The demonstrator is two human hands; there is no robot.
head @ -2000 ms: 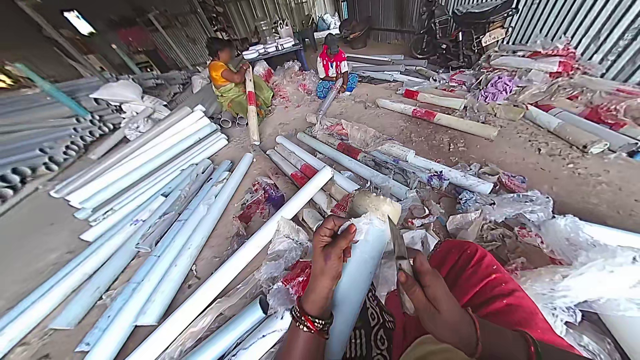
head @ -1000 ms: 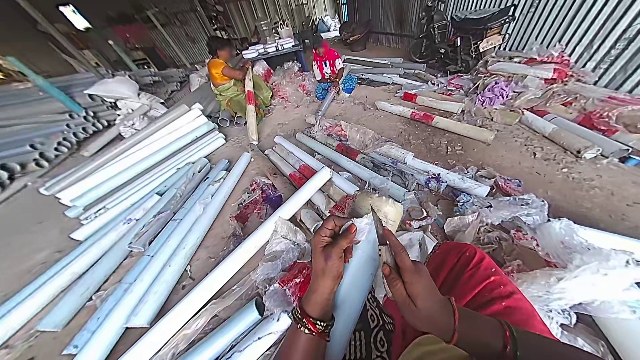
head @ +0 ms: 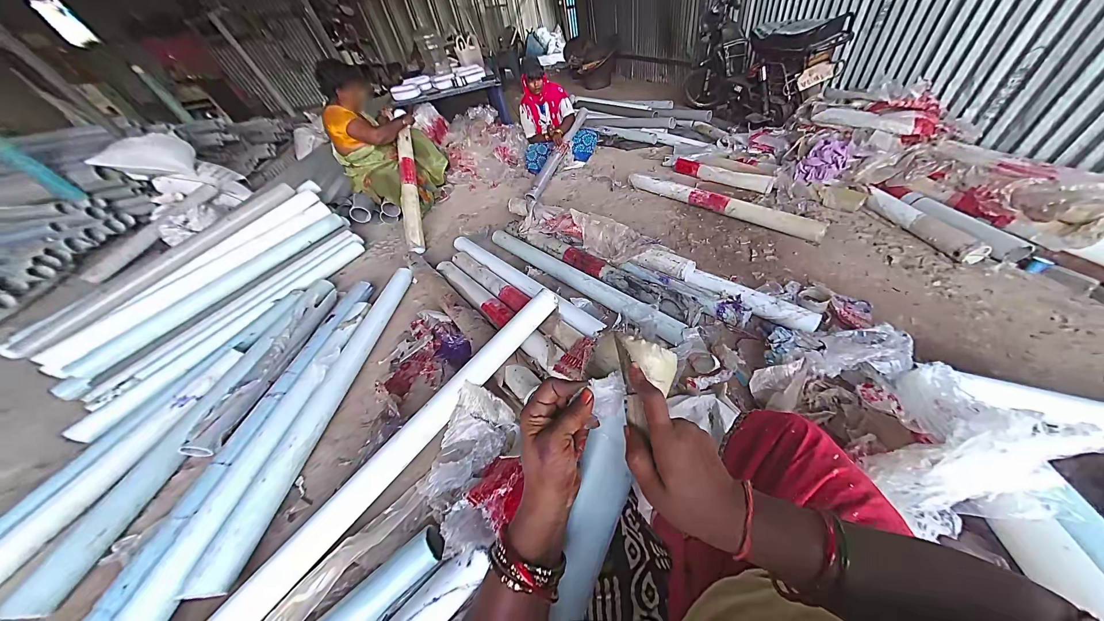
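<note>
A light blue plastic pipe [head: 597, 500] rises from my lap, its upper end wrapped in whitish plastic film [head: 609, 388]. Against the left side of that end, my left hand [head: 552, 440] has its thumb and fingers pinched together, apparently on the film. A knife [head: 631, 388] with a flat blade is in my right hand [head: 686, 466], its index finger stretched along the blade, which lies close to the pipe's right edge. Just behind the blade is a cream-coloured piece [head: 653, 364]; whether it belongs to this pipe I cannot tell.
Pale blue and white pipes [head: 293, 431] lie in rows at left. Crumpled clear film [head: 975, 440] covers the ground at right. Ahead sit a person in an orange top [head: 379, 147] and another in a red headscarf [head: 548, 121], both holding pipes. A motorcycle [head: 768, 65] stands by the corrugated wall.
The knife, lower and right of the pipe's end two seconds ago, has come up against the top of the pipe with my right hand. My left hand stays at the film.
</note>
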